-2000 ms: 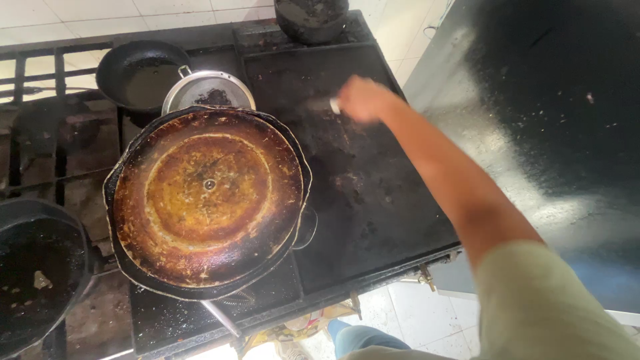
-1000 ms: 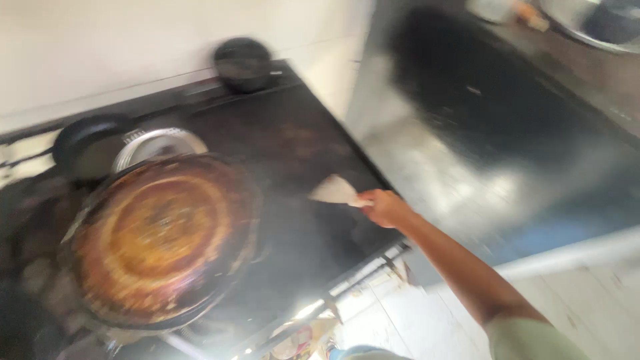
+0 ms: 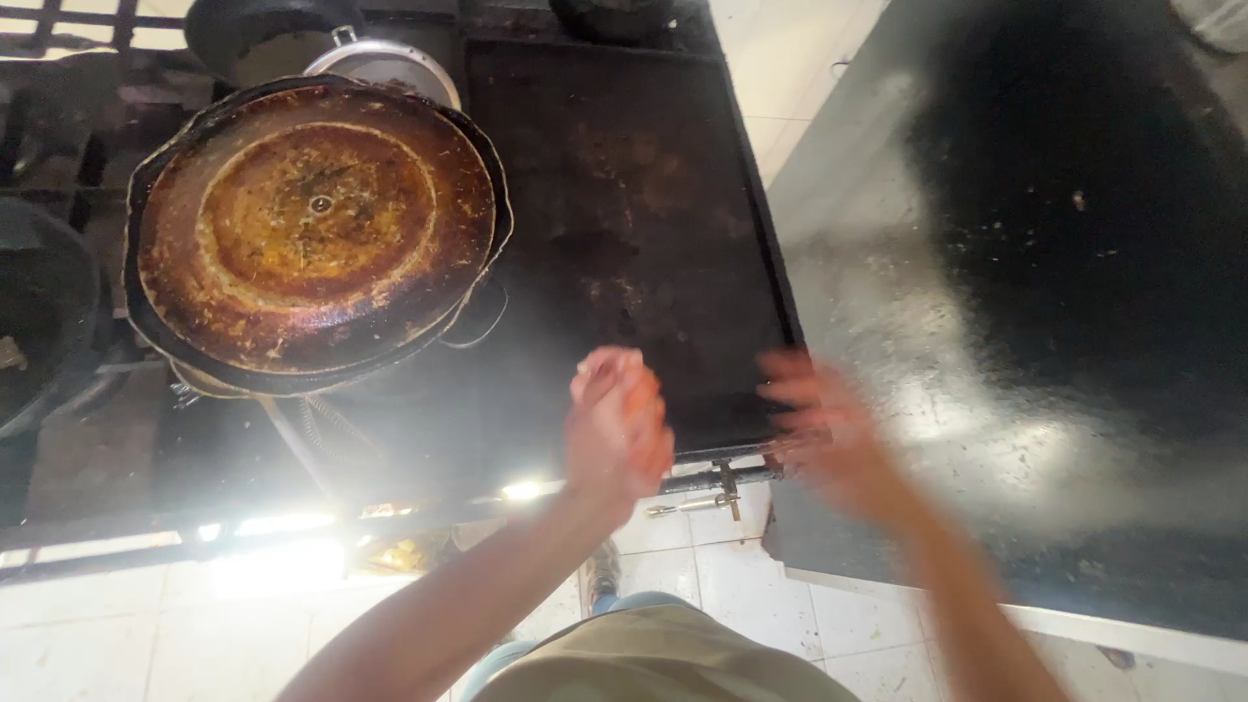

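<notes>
My left hand (image 3: 621, 424) is curled over the front part of a dark flat griddle (image 3: 673, 292), its fingers closed and no object plainly visible in them. To its right, near the griddle's front right corner, my right hand (image 3: 819, 424) is blurred, with its fingers apart and nothing seen in them. A large round lid or pan with a browned, scorched surface (image 3: 322, 210) lies on a dark wavy-rimmed pan, left of both hands. Behind it, partly covered, is a metal-rimmed round strainer or lid (image 3: 390, 66).
Dark pans stand at the back left (image 3: 258, 39) and far left (image 3: 44, 312), near the burner grates. A dark pot (image 3: 614, 15) is at the back. A valve handle (image 3: 697, 505) juts from the stove's front pipe. On the right is a dark shiny counter (image 3: 1072, 322).
The pale scraper held in the right hand a second ago is no longer seen. That hand is now open, and my left hand has come into view.
</notes>
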